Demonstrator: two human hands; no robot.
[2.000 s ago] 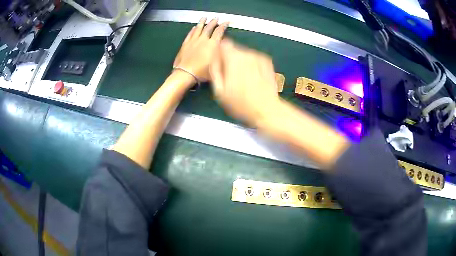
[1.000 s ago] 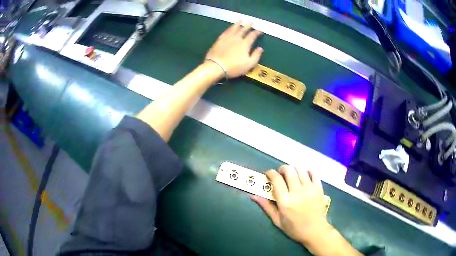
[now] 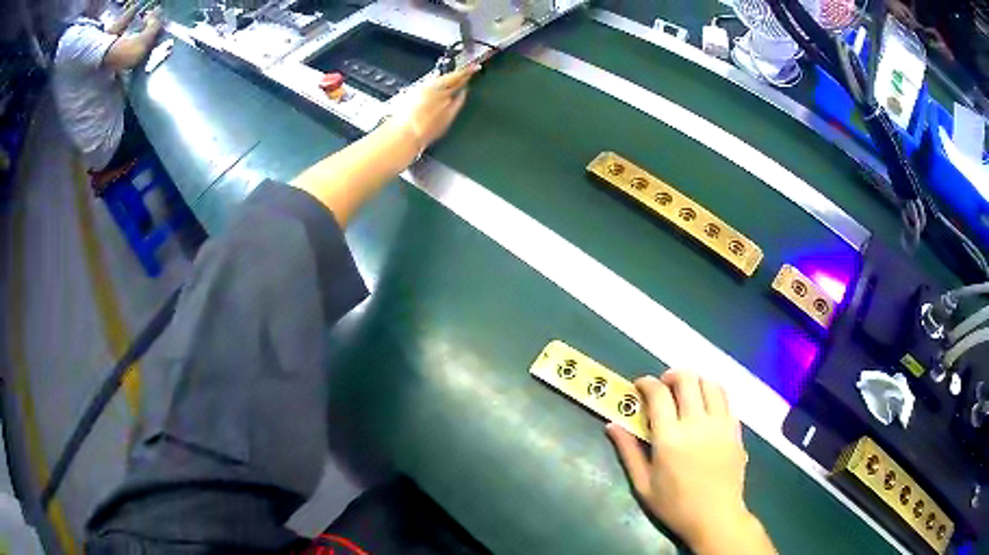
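Observation:
My right hand [image 3: 694, 455] grips the right part of a gold cover plate [image 3: 596, 387] on the green bench edge; three round holes show and the rest is under my fingers. My left hand [image 3: 434, 108] is at the belt-side edge of the pale machine; its fingertips are small and I cannot tell if they hold anything. A gold plate with several round holes [image 3: 675, 211] lies on the belt. Another gold plate [image 3: 805, 296] lies partly under the black lamp housing, in violet light.
The black lamp housing [image 3: 846, 390] is at right, with white tissue [image 3: 885, 397] on it and stacked gold plates [image 3: 898, 497] at its front. The pale machine has a red button [image 3: 332, 81]. Blue bins [image 3: 960, 152] stand behind the belt. A person [image 3: 92, 81] is at far left.
My left hand has left the gold plate on the belt and moved to the pale machine. My right hand stays on the bench plate. The plate at the housing has gone further under it. The view has shifted.

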